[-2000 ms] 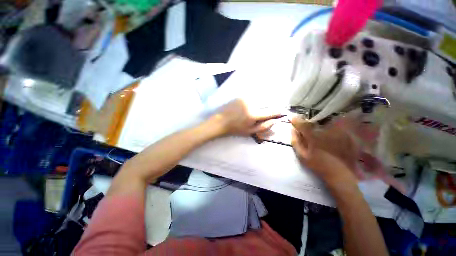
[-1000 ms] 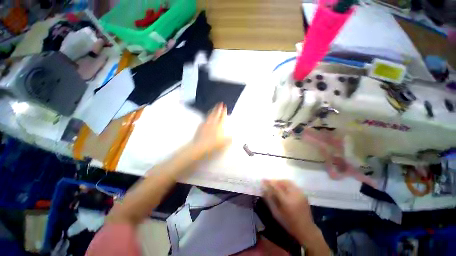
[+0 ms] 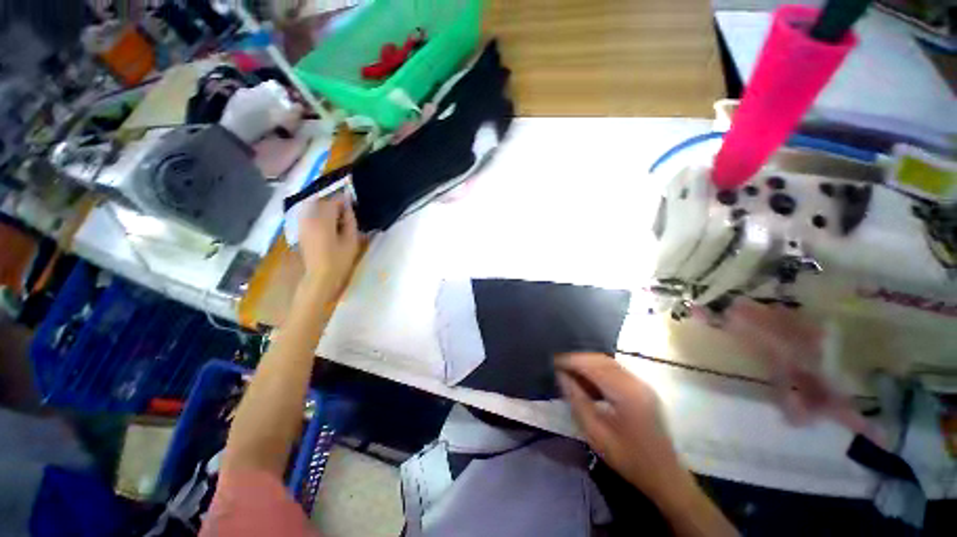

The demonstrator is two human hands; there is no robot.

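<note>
A black cut panel (image 3: 546, 330) lies flat near the table's front edge, with a white cut piece (image 3: 459, 330) along its left side. My right hand (image 3: 609, 409) is at the panel's lower right edge, fingers curled and slightly blurred; whether it grips the panel is unclear. My left hand (image 3: 331, 226) is at the far left on a white piece (image 3: 304, 213) beside the black fabric bundle (image 3: 420, 168); its fingertips are partly hidden, so its grip is unclear. The sewing machine's presser foot (image 3: 680, 306) is right of the panel.
The cream machine head (image 3: 881, 262) carries a pink holder (image 3: 777, 100). A green basket (image 3: 383, 58) with red items stands at the back left. Grey and black pieces (image 3: 509, 493) lie below the table edge. Blue crates (image 3: 126, 336) are at lower left. A black strip (image 3: 879, 457) is at right.
The black panel with the white piece has come from the back left to the front edge. My left hand has moved to the far left; my right hand has moved from the machine foot to the panel's edge.
</note>
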